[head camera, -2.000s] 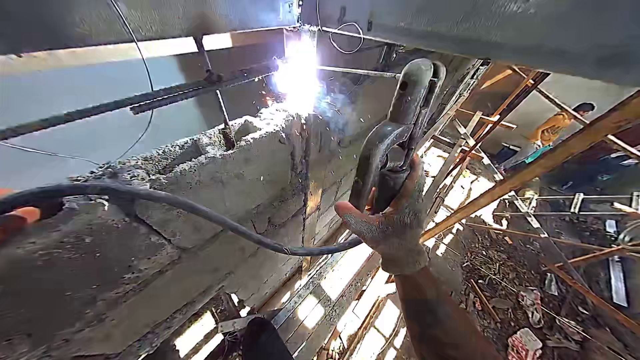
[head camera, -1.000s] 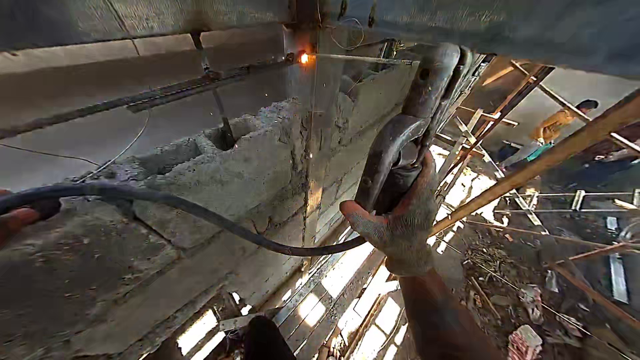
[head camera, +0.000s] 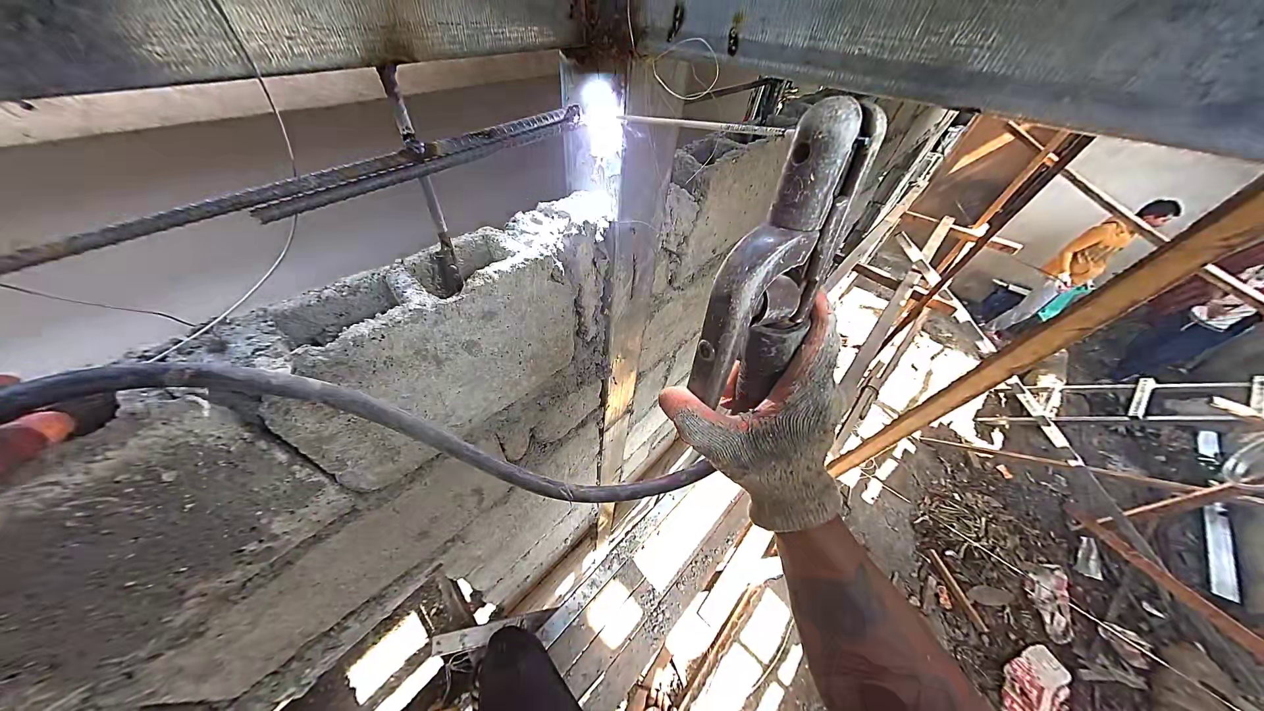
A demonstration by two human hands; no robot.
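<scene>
My right hand [head camera: 765, 425], in a fingertip-less knit glove, grips a welding electrode holder [head camera: 790, 237]. From its jaws a thin welding electrode [head camera: 701, 125] runs left to a bright arc [head camera: 600, 109] at the metal post [head camera: 642, 168], beside the end of a ribbed rebar [head camera: 326, 180]. A black welding cable [head camera: 395, 410] sags from the holder across to the left edge. There my left hand [head camera: 39, 433], partly out of view, lies at the cable on the block wall; its hold is mostly hidden.
A concrete block wall [head camera: 434, 365] with hollow cores runs below the rebar. Steel beams [head camera: 948, 59] cross overhead. A wooden brace [head camera: 1066, 321] slants at right. Wooden planks [head camera: 632, 592] lie below, near a dark shoe [head camera: 518, 671]. Another person [head camera: 1091, 247] is down at the right among debris.
The arc was bright two seconds ago, was only a small orange glow one second ago, and is bright again now. My right hand still holds the electrode holder.
</scene>
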